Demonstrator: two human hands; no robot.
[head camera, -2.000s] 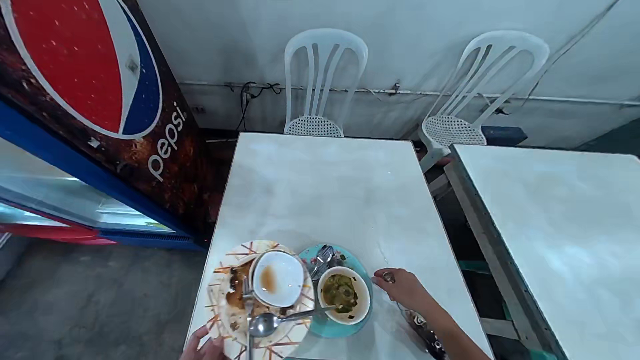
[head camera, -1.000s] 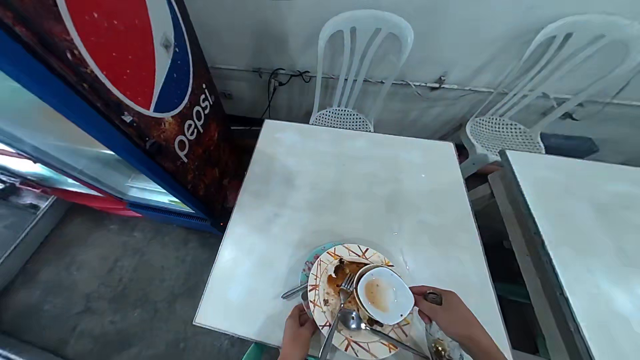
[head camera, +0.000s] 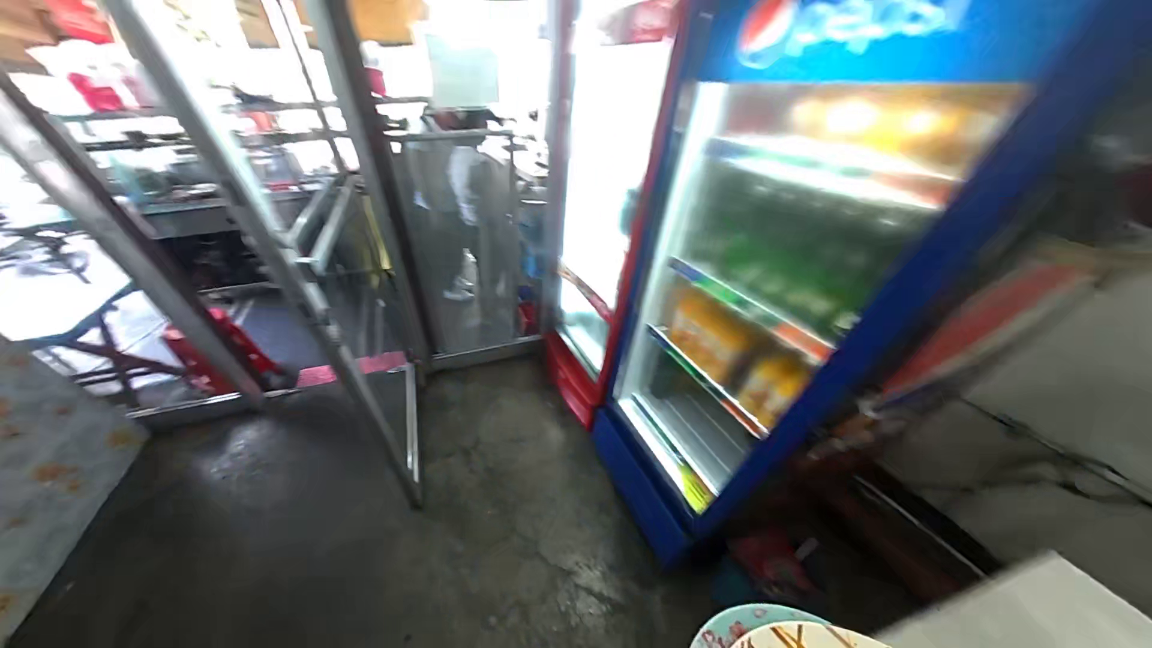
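The rims of two stacked plates show at the bottom edge of the head view: a teal plate (head camera: 743, 617) with a pink pattern, and over it a cream plate (head camera: 805, 636) with brown and orange lines. Beside them is a corner of the white table (head camera: 1017, 598). Neither my left hand nor my right hand is in view, so what they hold or touch is hidden. The rest of both plates lies below the frame.
A blue Pepsi drinks fridge (head camera: 774, 297) stands beside a red-framed fridge (head camera: 598, 207). Left of them is an open metal-framed glass door (head camera: 306, 297). A patterned tabletop (head camera: 63, 477) lies at far left. Beyond the glass stands a person (head camera: 459, 180).
The view has swung far left to the fridges and doorway. One second ago both hands were at the plates on the table; now the teal and cream plates show only at the bottom edge.
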